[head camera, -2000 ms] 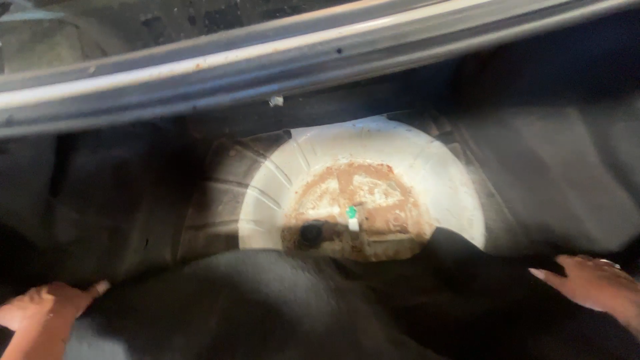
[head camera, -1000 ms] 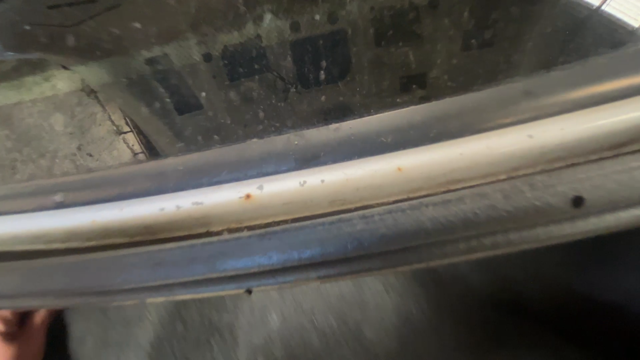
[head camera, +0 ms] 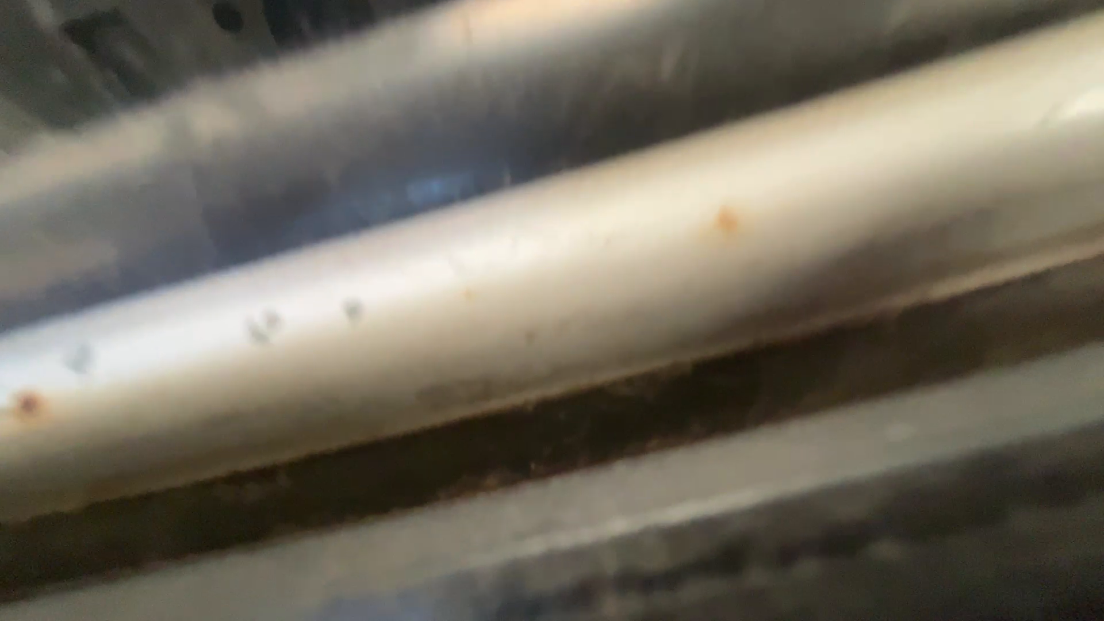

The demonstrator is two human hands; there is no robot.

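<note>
Neither my left hand nor my right hand shows in the head view, so what they hold or touch is hidden. A pale painted metal edge of a car body (head camera: 517, 302) fills the middle, slanting up from lower left to upper right. It carries small rust spots and dark chips. Above it runs a dark, shiny strip (head camera: 345, 181), with a bluish reflection. The picture is blurred and very close.
Under the pale edge lies a dark, dirty channel (head camera: 517, 457) with rusty margins. A grey strip (head camera: 673, 492) runs along below it. Dark glass or another glossy surface (head camera: 129, 52) shows at the upper left.
The view has moved in close to the car's edge. Both hands and the round, pale, rusty well, seen two seconds ago, are out of view.
</note>
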